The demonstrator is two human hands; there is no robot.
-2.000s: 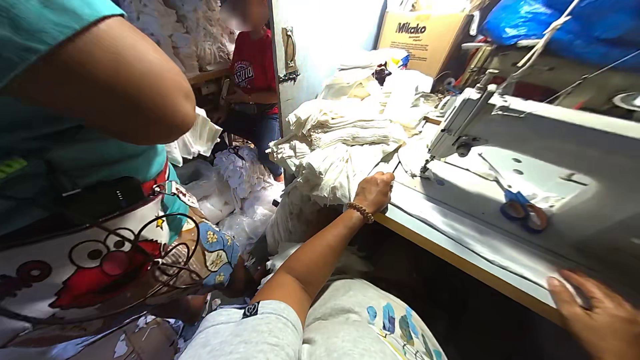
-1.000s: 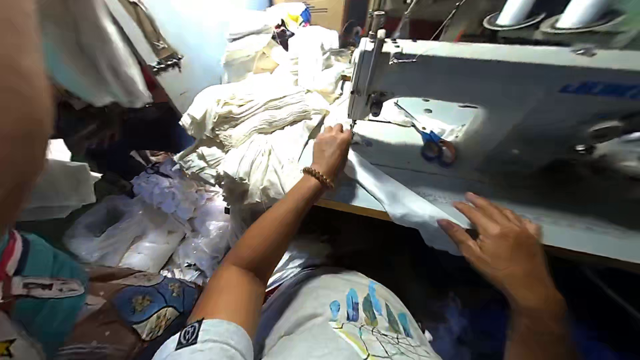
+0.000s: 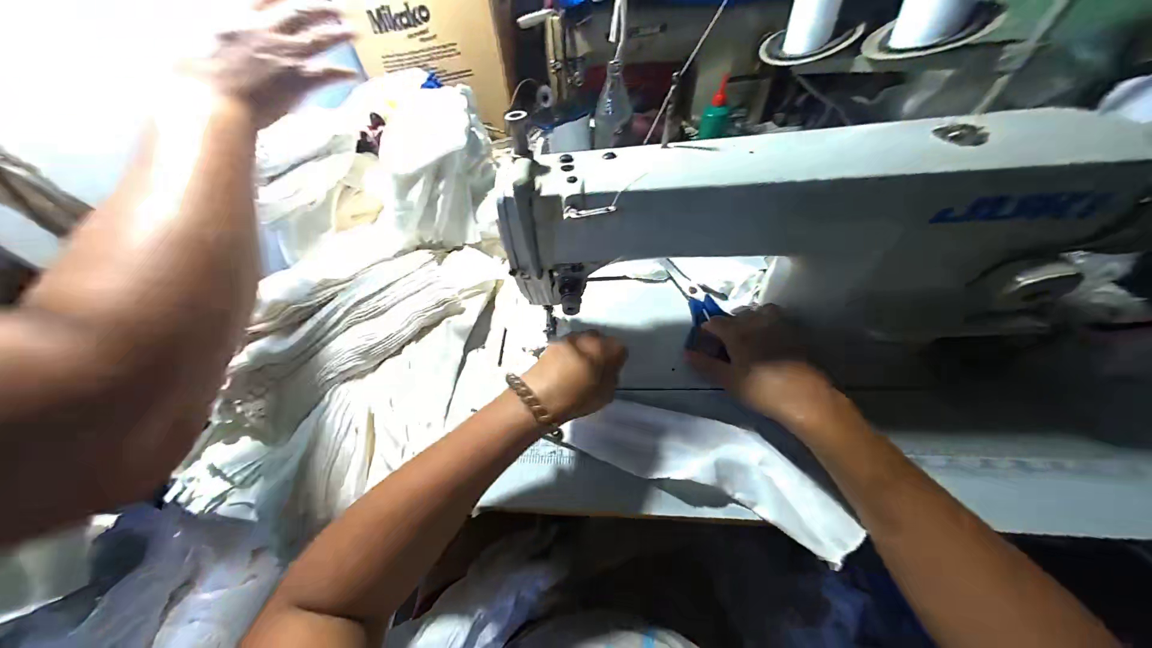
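My left hand (image 3: 576,371), with a beaded bracelet at the wrist, is closed near the needle of a Juki sewing machine (image 3: 810,207); its fingers seem to hold the end of a white cloth strip (image 3: 711,454). That strip runs right along the bed and droops over the table's front edge. My right hand (image 3: 756,355), a little blurred, is at the blue handles of scissors (image 3: 702,306) lying under the machine arm; whether its fingers are closed on them is unclear. A large pile of white cloth pieces (image 3: 360,315) lies left of the needle.
Another person's arm (image 3: 153,270) reaches in from the left above the cloth pile. Behind stand a cardboard box (image 3: 441,54), a green bottle with a red tip (image 3: 715,112) and white thread cones (image 3: 810,27). White cloth and plastic (image 3: 180,576) lie low at the left.
My right hand has moved from the cloth strip to the scissors. My left hand stays near the needle. The other person's arm now reaches over the pile. The view has shifted.
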